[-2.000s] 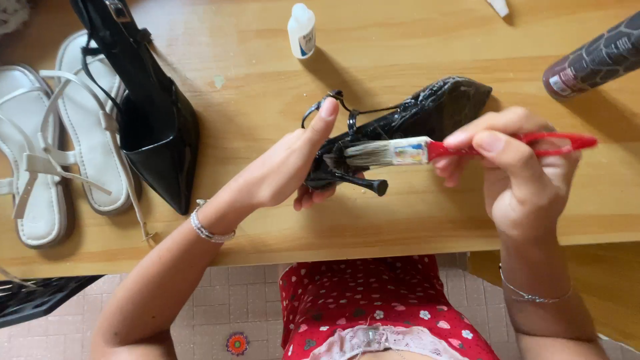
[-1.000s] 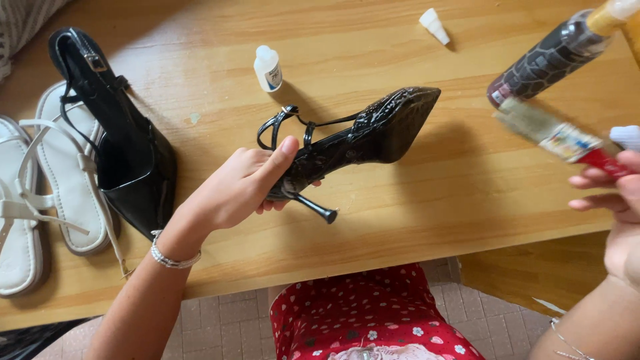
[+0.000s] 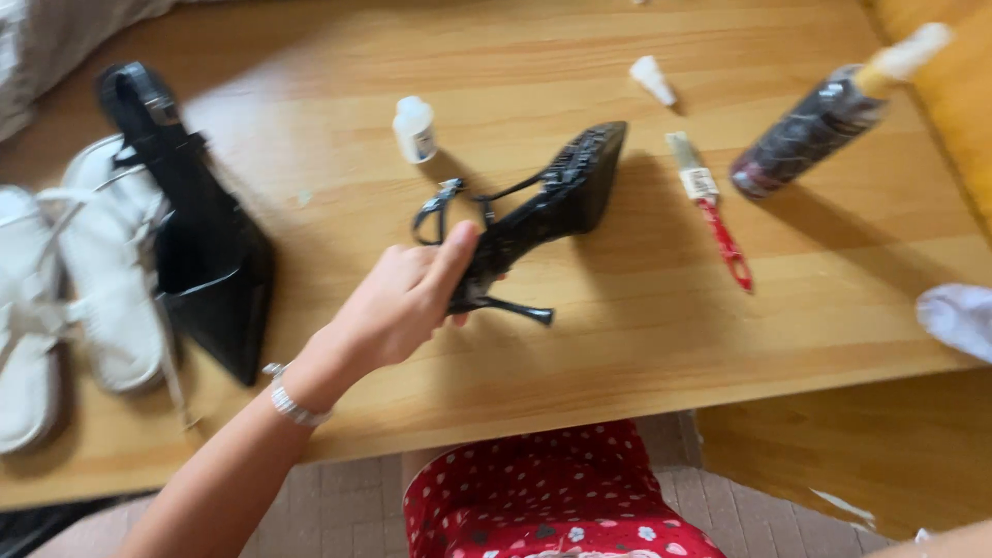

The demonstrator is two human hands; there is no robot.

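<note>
My left hand (image 3: 418, 298) grips a black heeled slingback shoe (image 3: 546, 205) by its heel end, above the wooden table. The shoe's pointed toe aims to the upper right and its thin heel sticks out near my fingers. Of my right arm only a bit of forearm shows at the bottom right corner; the hand is out of view. A flat paintbrush with a red handle (image 3: 725, 242) lies on the table to the right of the shoe. Beyond the shoe stands a small white bottle (image 3: 415, 130).
A second black pointed shoe (image 3: 225, 302) and a pair of white sandals (image 3: 116, 310) are at the left. A white nozzle cap (image 3: 653, 80), a dark patterned bottle (image 3: 810, 133) and a white cloth (image 3: 961, 318) are at the right. Grey fabric (image 3: 46, 54) covers the upper left corner.
The red-handled brush, in my right hand before, now lies on the table. My right hand has gone out of view. My left hand still holds the shoe.
</note>
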